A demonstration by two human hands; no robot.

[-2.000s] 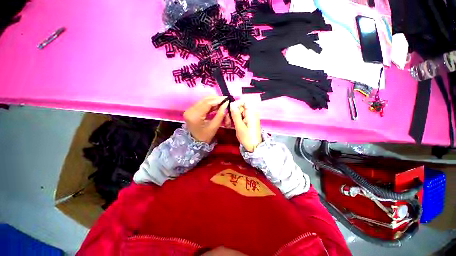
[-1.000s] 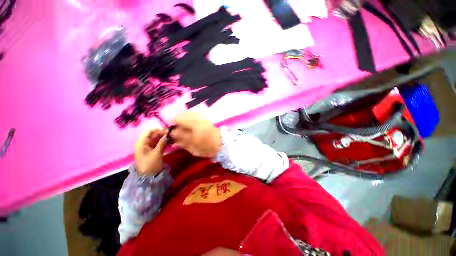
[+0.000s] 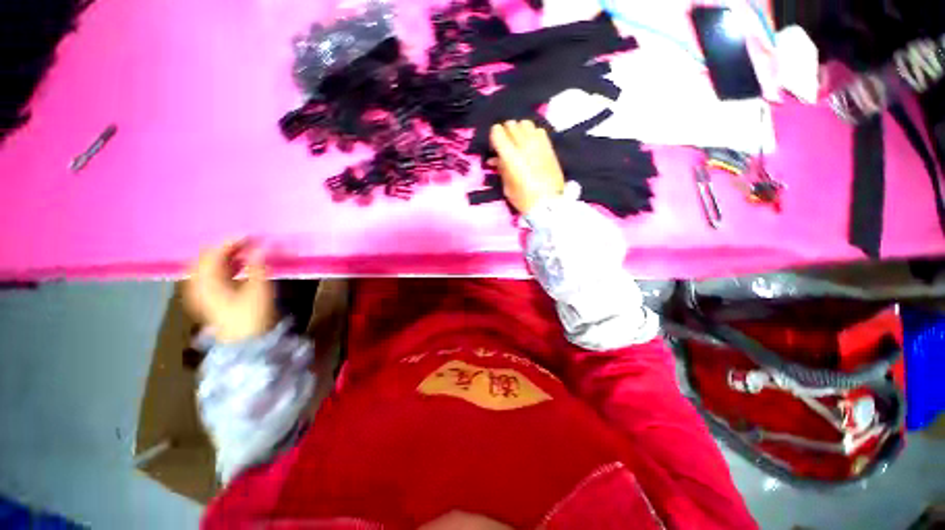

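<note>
My right hand (image 3: 526, 166) lies over the left part of the black webbing strap pieces (image 3: 611, 171), its fingertips touching them; whether it grips one I cannot tell. My left hand (image 3: 230, 292) is blurred, at the table's front edge on the left, above the cardboard box; its fingers are curled apart and no strap shows in it. The heap of small black buckles (image 3: 399, 119) lies on the pink table (image 3: 187, 197), left of the strap pieces.
A clear plastic bag (image 3: 342, 47) lies behind the buckles. Snips (image 3: 93, 148) lie at left, another slim tool (image 3: 708, 197) near keys (image 3: 765, 189) at right. A phone (image 3: 725, 52) rests on white cloth (image 3: 663, 104). A cardboard box (image 3: 171, 414) and red case (image 3: 798, 383) are below.
My hands have parted. The left moved left to the table edge and the right moved onto the strap pieces. The strap with buckle no longer shows between them. The view has turned back.
</note>
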